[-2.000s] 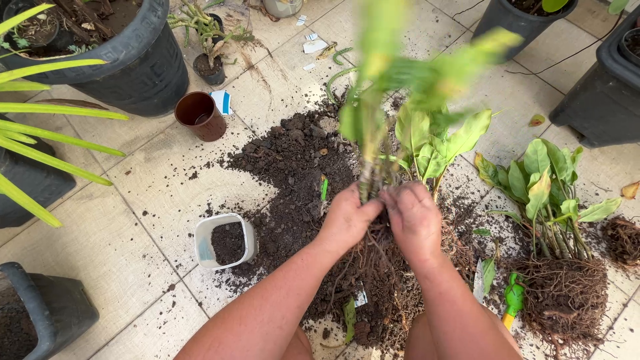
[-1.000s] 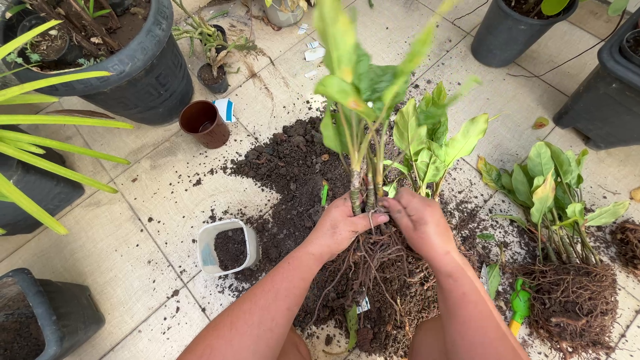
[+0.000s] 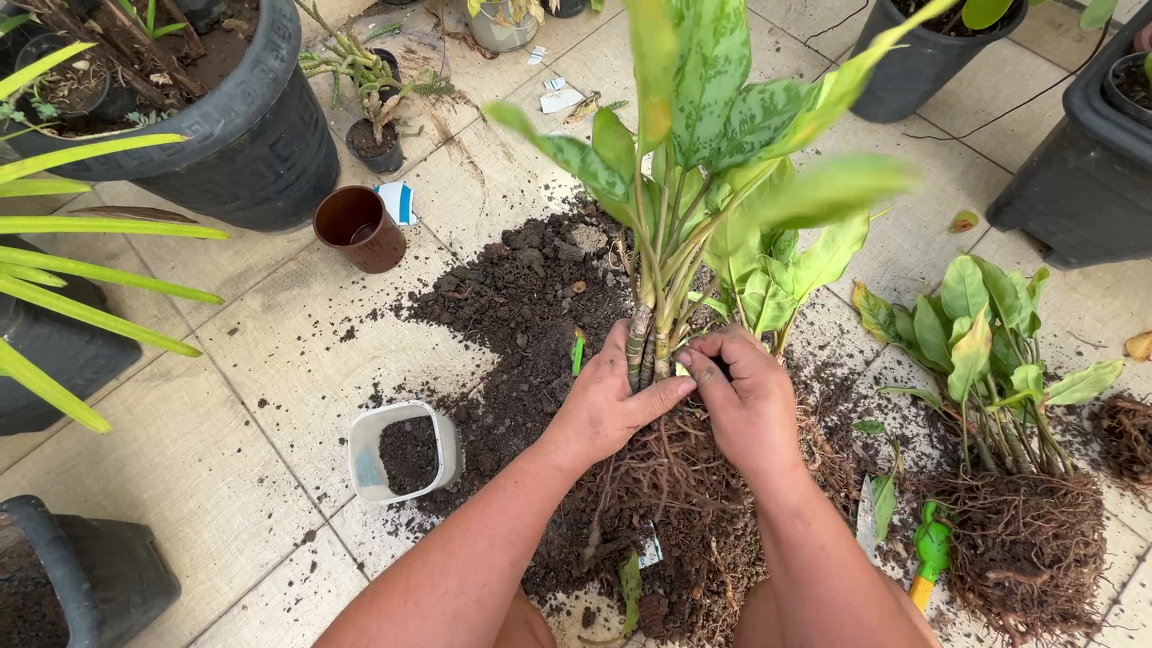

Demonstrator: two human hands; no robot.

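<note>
A leafy plant with mottled green and yellowing leaves stands upright over a heap of dark soil. My left hand is closed around the base of its ringed stems. My right hand is at the right side of the stems, thumb and forefinger pinched on a small pale bit. Bare brown roots hang below both hands. Close behind my right hand is a second leafy plant, its base hidden.
A white plastic tub with soil and a brown plastic pot stand left. At right lie an uprooted plant with a root ball, a green-and-yellow tool handle and a metal blade. Large dark planters stand around the tiled floor.
Two seconds ago the plant's leaves were blurred and both hands were together at its stems. My right hand has since moved slightly right of the stems, its fingers pinched.
</note>
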